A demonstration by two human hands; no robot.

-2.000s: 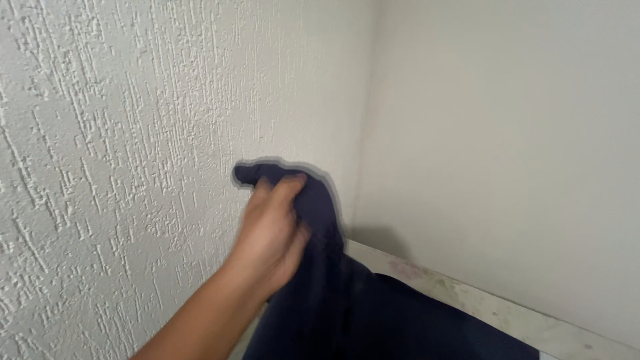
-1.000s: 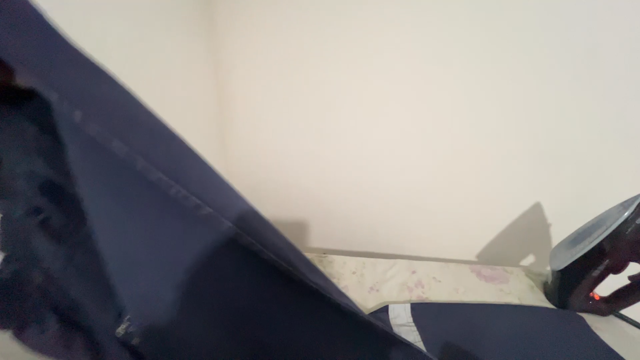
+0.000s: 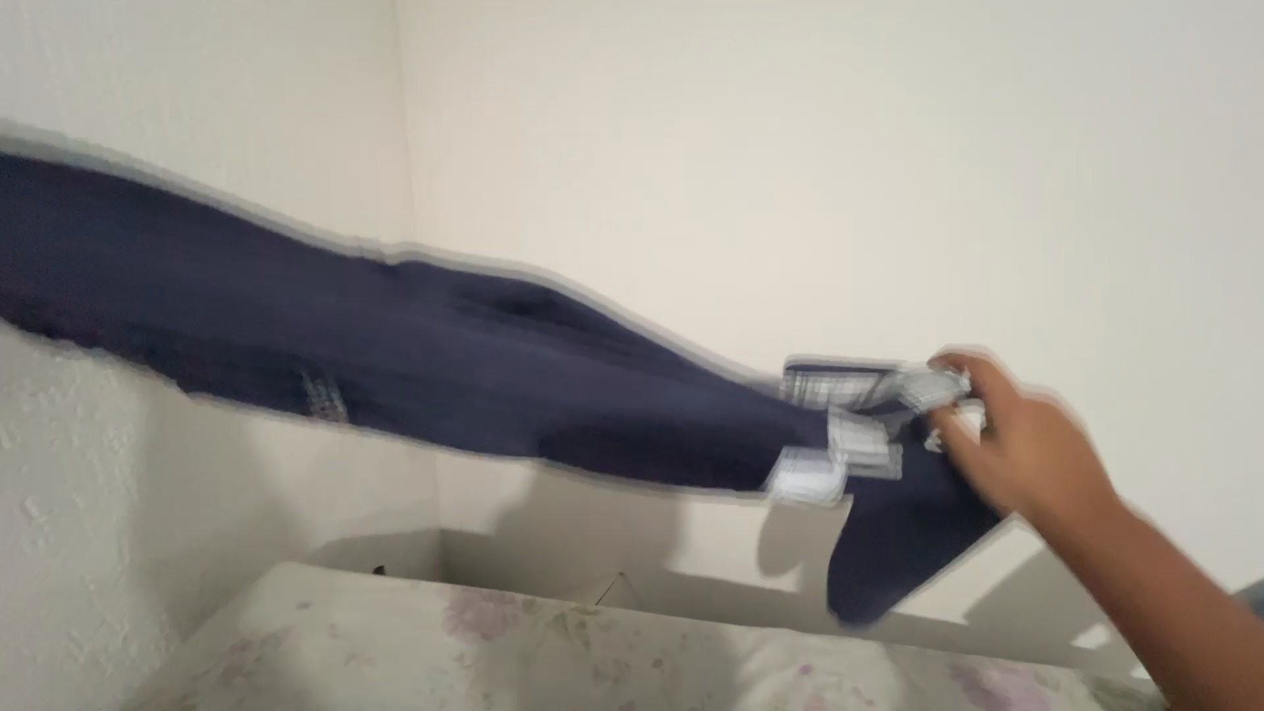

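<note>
A navy blue cloth garment (image 3: 474, 365), blurred by motion, stretches through the air from the left edge of the view to the right of centre. My right hand (image 3: 1017, 444) comes in from the lower right and pinches the garment's right end, where pale plaid strips (image 3: 854, 434) show. Below that grip a navy flap (image 3: 899, 553) hangs down. The garment's left end runs out of view, and my left hand is not seen.
Beneath the garment lies a floral-patterned padded surface (image 3: 592, 652). A rough textured wall (image 3: 69, 513) stands at the left and a smooth pale wall (image 3: 790, 178) behind. A dark grey object (image 3: 1252, 597) shows partly at the right edge.
The navy garment, which partly lay on the floral surface one second ago, is now held up above it. My right hand has come into view, gripping its plaid-trimmed end.
</note>
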